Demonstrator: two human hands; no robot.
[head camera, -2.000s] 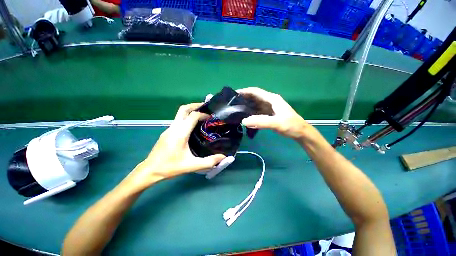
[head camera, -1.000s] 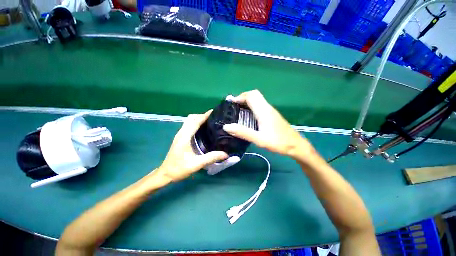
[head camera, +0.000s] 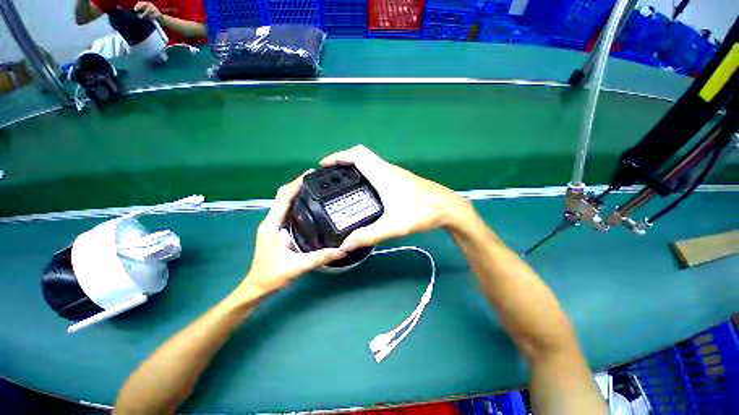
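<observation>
A PTZ camera unit is between my hands over the bench. Its black camera head (head camera: 328, 203) faces up, with a pale label and small holes on its face; a rim of white housing (head camera: 353, 263) shows below. My left hand (head camera: 279, 239) grips its left and lower side. My right hand (head camera: 399, 197) grips its right and upper side. No internal wires show. The white pigtail cable (head camera: 429, 280) runs from the unit to split connectors on the bench.
Another white and black PTZ camera unit (head camera: 109, 263) lies at left. The auto-feed screwdriver (head camera: 677, 121) hangs at right, its bit pointing down-left, near a wooden strip (head camera: 709, 248). Across the belt are a black plastic-wrapped bundle (head camera: 267, 53) and a person's hand (head camera: 147, 10).
The open black shell with its wires showing is now covered by the black cover half. The unit has turned so its labelled face shows, and both hands have shifted around it.
</observation>
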